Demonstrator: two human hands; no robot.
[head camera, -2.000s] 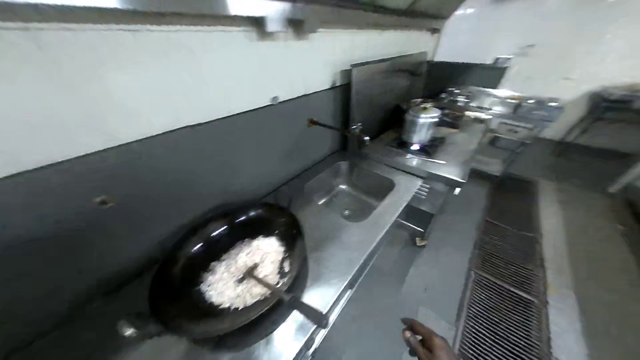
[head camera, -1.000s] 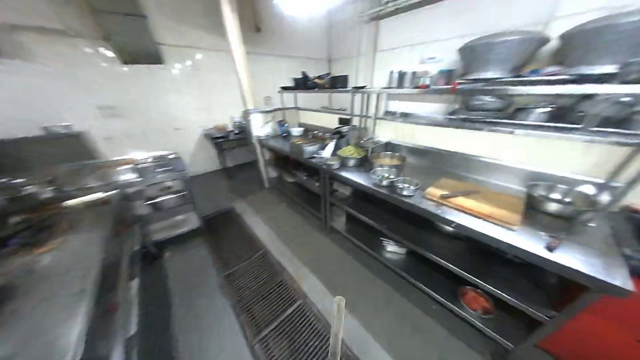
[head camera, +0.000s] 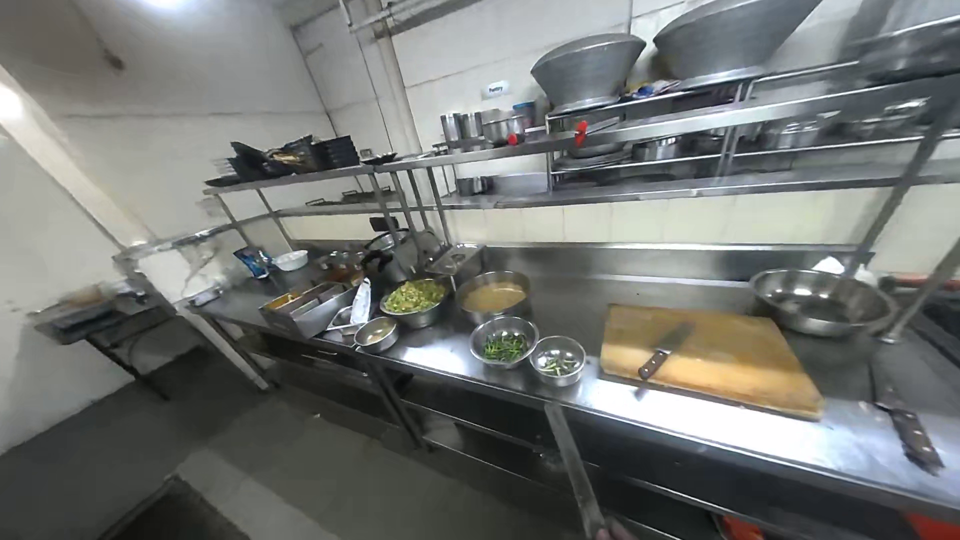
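Only the fingertips of my right hand (head camera: 616, 530) show, at the bottom edge right of centre, closed around the lower end of a long flat metal utensil (head camera: 574, 465). The utensil points up toward the front edge of the steel counter. Beyond its tip stand a steel bowl of chopped green pieces (head camera: 557, 361) and a steel bowl of green chillies (head camera: 504, 343). To their right a knife with a brown handle (head camera: 666, 351) lies on a wooden cutting board (head camera: 712, 352). My left hand is out of view.
Along the counter (head camera: 465, 373) stand a pot of brownish liquid (head camera: 495, 296), a bowl of chopped green vegetables (head camera: 414, 297), and metal containers (head camera: 311, 307). An empty steel bowl (head camera: 821, 304) and a second knife (head camera: 909, 431) are at the right. Shelves (head camera: 645, 131) with large pots hang above.
The view has swung from the wok, sink and stove to the counter opposite, now closer. The long utensil reaches further into view than the pale stick seen one second ago.
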